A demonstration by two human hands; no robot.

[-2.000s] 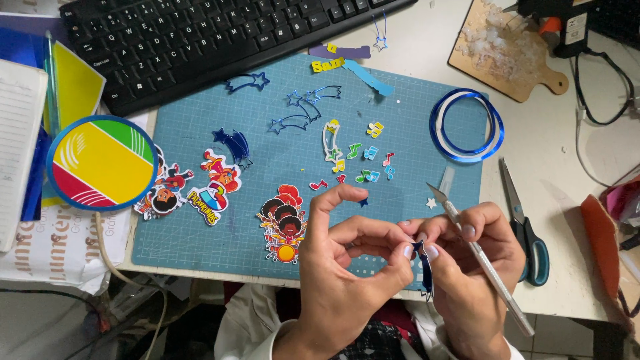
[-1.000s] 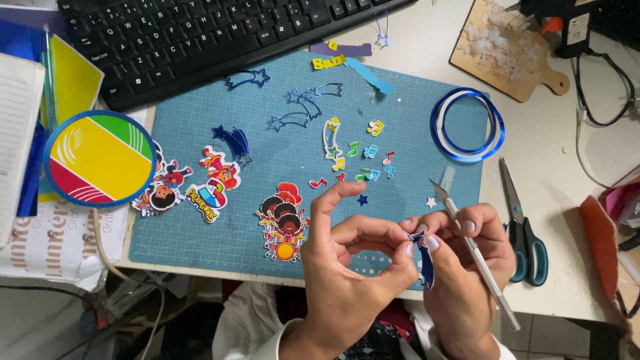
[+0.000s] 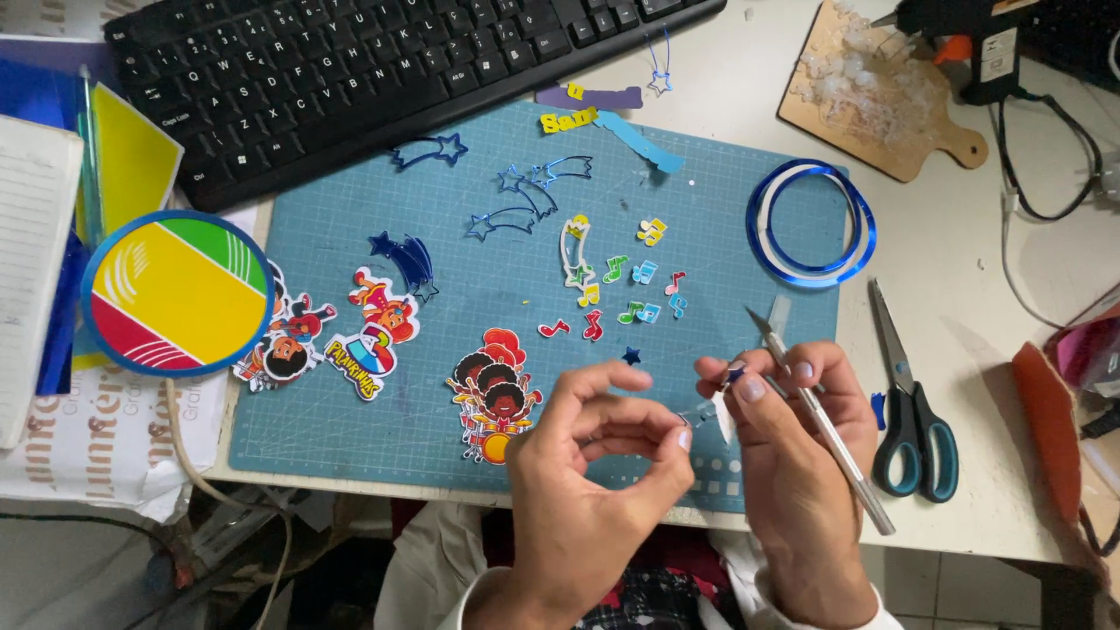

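My right hand (image 3: 801, 420) grips a small dark blue and white shooting-star cutout (image 3: 729, 394) between thumb and fingertip, and a metal craft knife (image 3: 831, 429) rests between its fingers, blade pointing up-left. Just left of it, my left hand (image 3: 604, 455) pinches thumb and forefinger on a tiny scrap (image 3: 685, 421) that is hard to make out. Both are over the lower edge of the blue cutting mat (image 3: 350, 437). A small blue star (image 3: 632, 355) lies above my left hand, with colourful music-note cutouts (image 3: 645, 272) beyond it. Blue shooting-star outlines (image 3: 516, 219) lie farther up the mat.
Scissors (image 3: 910, 420) and a blue-rimmed ring (image 3: 761, 219) lie on the right. A wooden board (image 3: 840, 105) with glue residue and a glue gun (image 3: 971, 44) are at upper right. A keyboard (image 3: 350, 87) spans the upper left; a round coloured disc (image 3: 175, 293) and character cutouts (image 3: 503, 398) lie below.
My left hand has drawn away from the cutout, leaving a gap between the hands. The cutout in my right hand has turned, showing more of its white side.
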